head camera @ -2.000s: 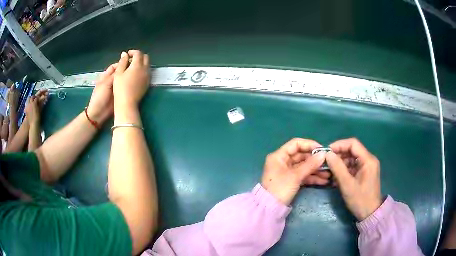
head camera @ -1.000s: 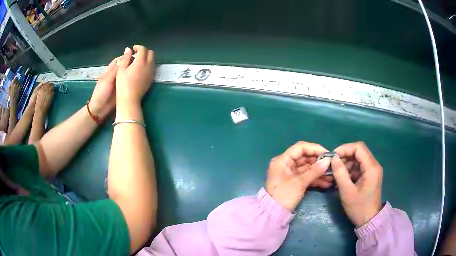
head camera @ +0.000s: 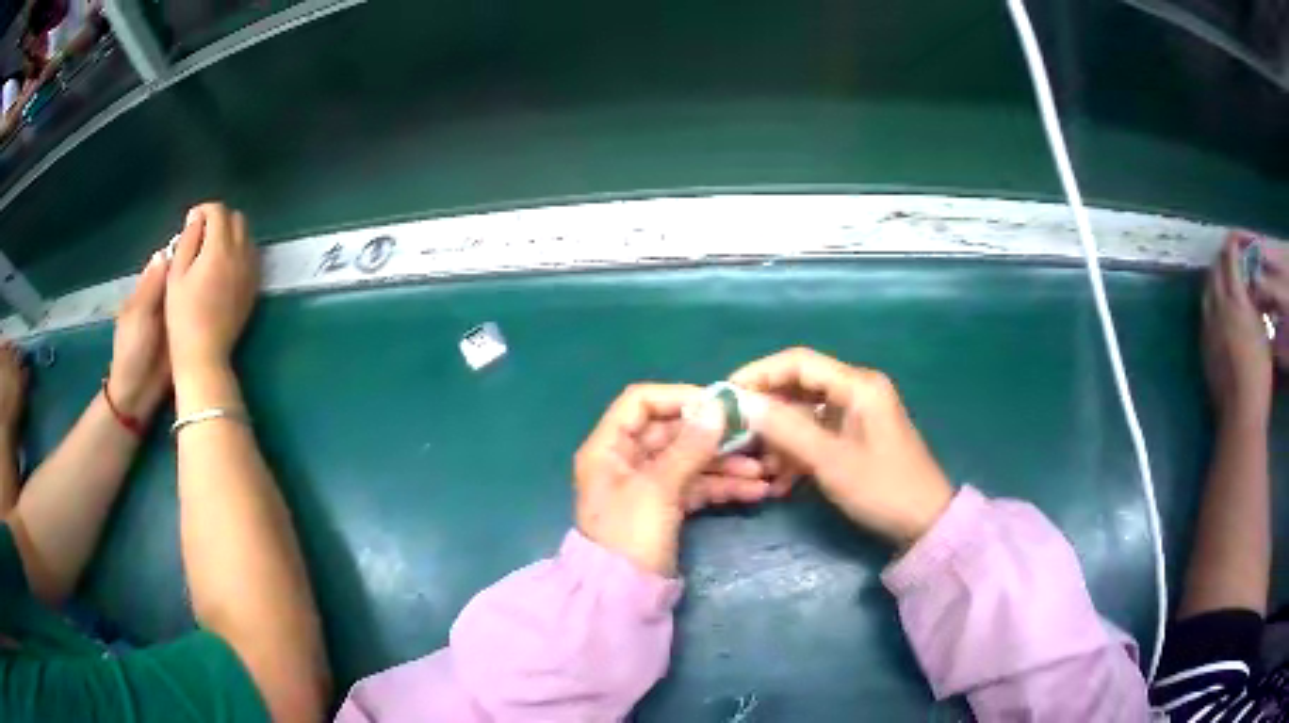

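Observation:
My left hand [head camera: 653, 459] and my right hand [head camera: 845, 431] meet above the green table. Between their fingertips they hold a small plastic housing [head camera: 732, 418] with a pale rounded rim and green inside. The thumbs and fingers cover part of it. My left fingers grip its left side and my right thumb and fingers its right side. A small white square unit [head camera: 482, 346] lies alone on the table, to the left of and beyond my hands.
A scuffed pale rail [head camera: 636, 236] with handwritten marks crosses beyond the hands. A white cable [head camera: 1086, 233] hangs to the right. A person's arms and green sleeve [head camera: 156, 685] are at left; another person's hands [head camera: 1244, 325] are at right. Thin pale scraps [head camera: 741, 706] lie near the close edge.
The view has swung to the right, so the table things shift left and another person's hands appear at right. The housing is turned and its green inside now shows.

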